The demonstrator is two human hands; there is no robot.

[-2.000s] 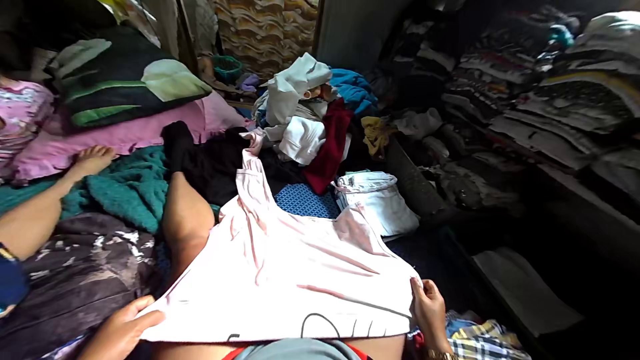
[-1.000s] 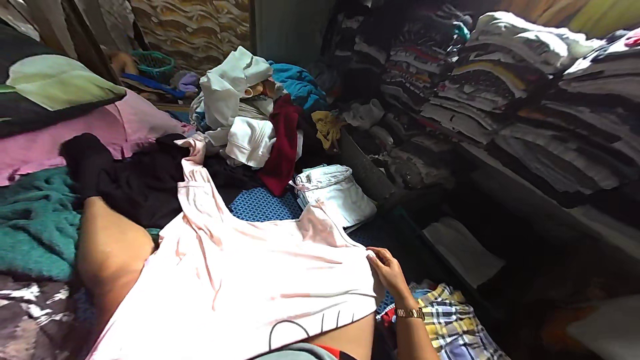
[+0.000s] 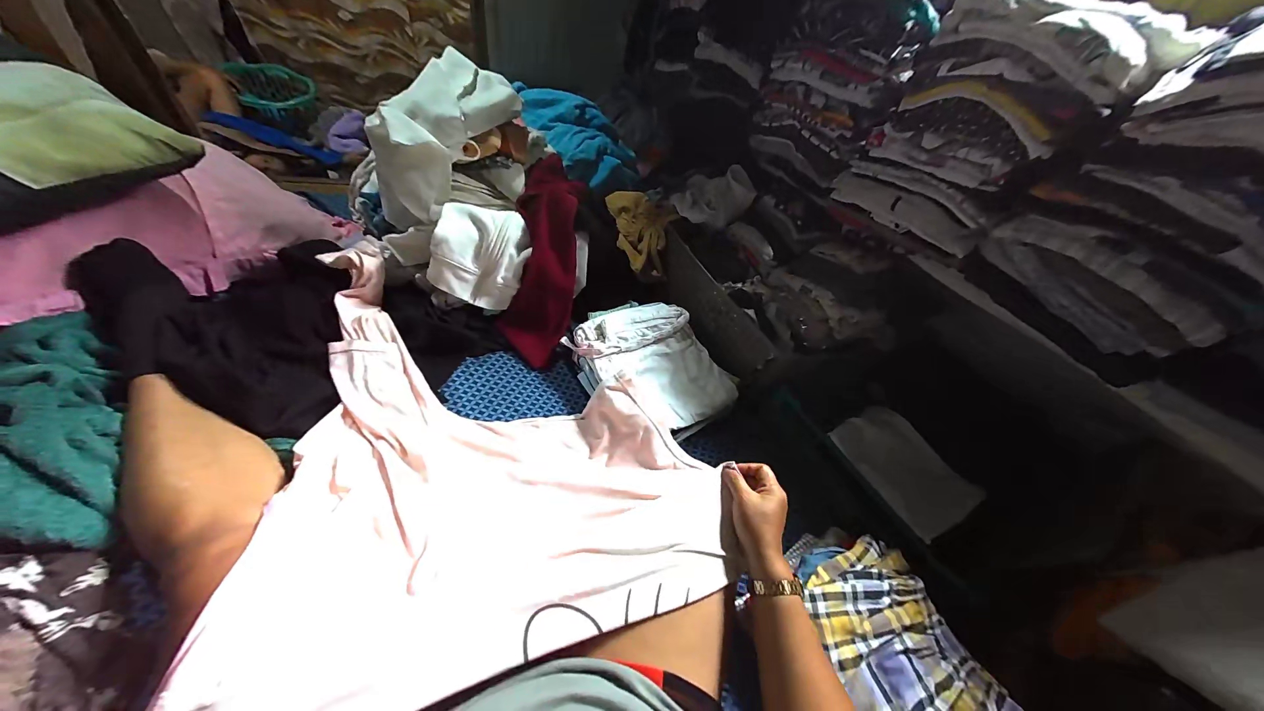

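A pale pink garment (image 3: 494,523) with a narrow strap and dark printed lines lies spread over my lap and legs, its top edge away from me. My right hand (image 3: 758,509), with a metal-band watch on the wrist, pinches the garment's right edge between thumb and fingers. My left hand is out of the frame. Beyond the garment lie a folded white cloth bundle (image 3: 657,360) and a blue patterned cloth (image 3: 513,387). Black clothing (image 3: 247,336) lies beyond my bent left leg.
A heap of white clothing (image 3: 420,138) with a dark red garment (image 3: 545,257) rises ahead. Stacks of folded clothes (image 3: 968,109) fill the right side. Plaid cloth (image 3: 889,632) lies beside my right forearm. Pillows (image 3: 89,148) and a green towel (image 3: 54,434) are at left, a green basket (image 3: 272,89) behind.
The view has turned to the right, and my left hand, seen two seconds ago at the garment's left edge, is now out of view. My right hand still holds the right edge.
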